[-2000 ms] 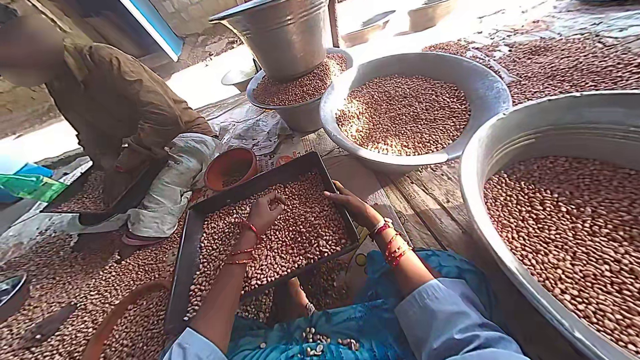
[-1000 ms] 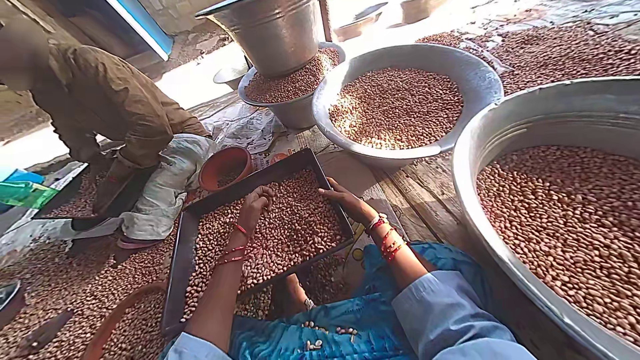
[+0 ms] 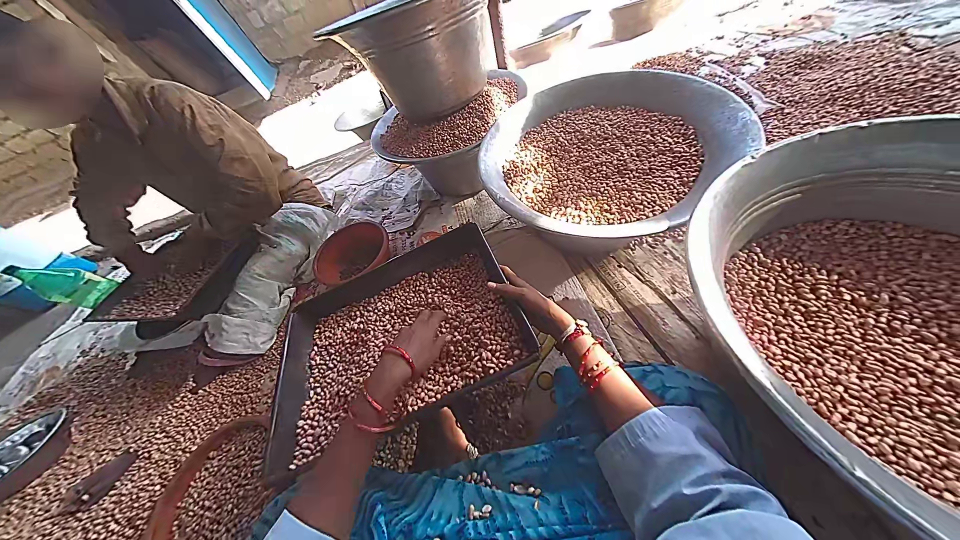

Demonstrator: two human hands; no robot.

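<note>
A dark rectangular tray (image 3: 288,375) lies tilted across my lap, spread with reddish-brown nuts (image 3: 360,360), perhaps shelled peanuts. My left hand (image 3: 421,343) rests among the nuts near the tray's middle, fingers down and partly hidden; whether it holds any I cannot tell. My right hand (image 3: 531,301) grips the tray's right wall near its far corner, thumb and fingers over the rim. Red bangles circle both wrists. Beyond the tray's far edge stands a reddish-brown bowl (image 3: 321,264) with a little dark matter inside.
Large metal basins of nuts stand at the right (image 3: 705,285) and ahead (image 3: 495,180). Behind, a metal tub (image 3: 427,64) sits on another nut-filled basin (image 3: 461,161). At left a person (image 3: 195,150) bends over a second tray (image 3: 217,289). Nuts cover the ground (image 3: 97,397), with a curved brown rim (image 3: 187,472) there.
My left hand has moved from the tray's far part back toward its middle, into the nuts. The right hand stays at the tray's right wall.
</note>
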